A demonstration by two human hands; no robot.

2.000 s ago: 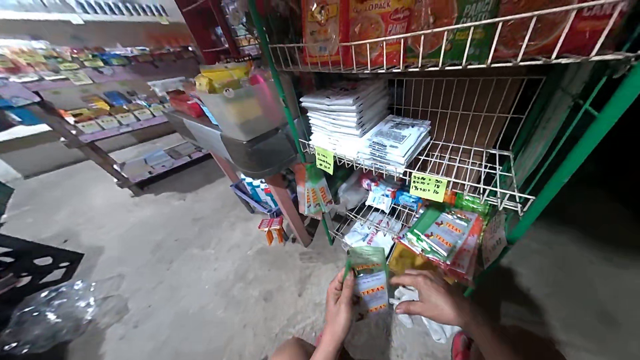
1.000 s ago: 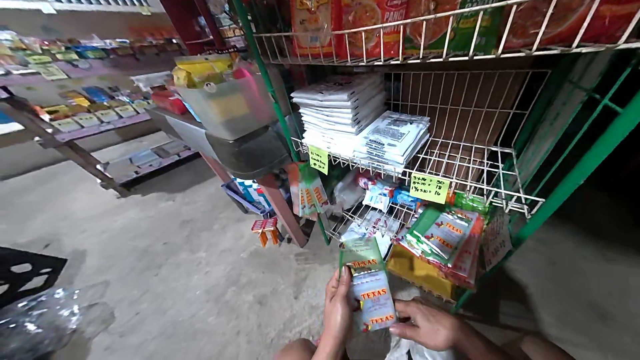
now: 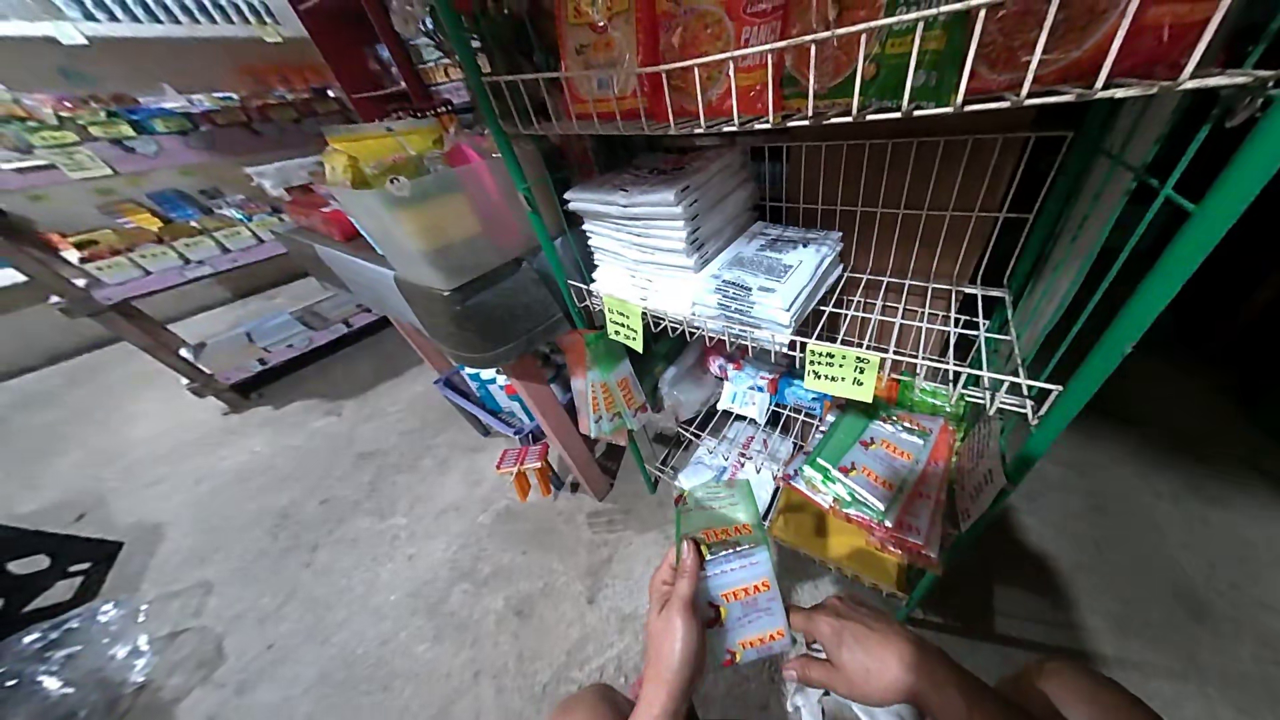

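Observation:
My left hand (image 3: 675,615) grips a long green and silver plastic packet (image 3: 742,590) printed TEXAS, thumb on its front. Beside the packet's lower right edge is my right hand (image 3: 865,645), fingers bent; whether it pinches the edge or the white plastic (image 3: 815,680) under it is unclear. More packets of this kind (image 3: 880,460), green and red, lie on the low wire shelf to the right, above a yellow pack (image 3: 840,540). Others (image 3: 610,395) hang at the rack's left post.
White folded bags (image 3: 665,215) are stacked on the middle wire shelf (image 3: 900,320), with noodle packs (image 3: 710,55) above. A green post (image 3: 1130,320) rises at right. Left stand a plastic bin (image 3: 440,210) on a table, a black crate (image 3: 50,575) and clear plastic (image 3: 75,650) on the concrete floor.
Two seconds ago my right hand was apart from the packet, fingers spread; it has moved down to the packet's lower right edge. My left hand keeps its hold.

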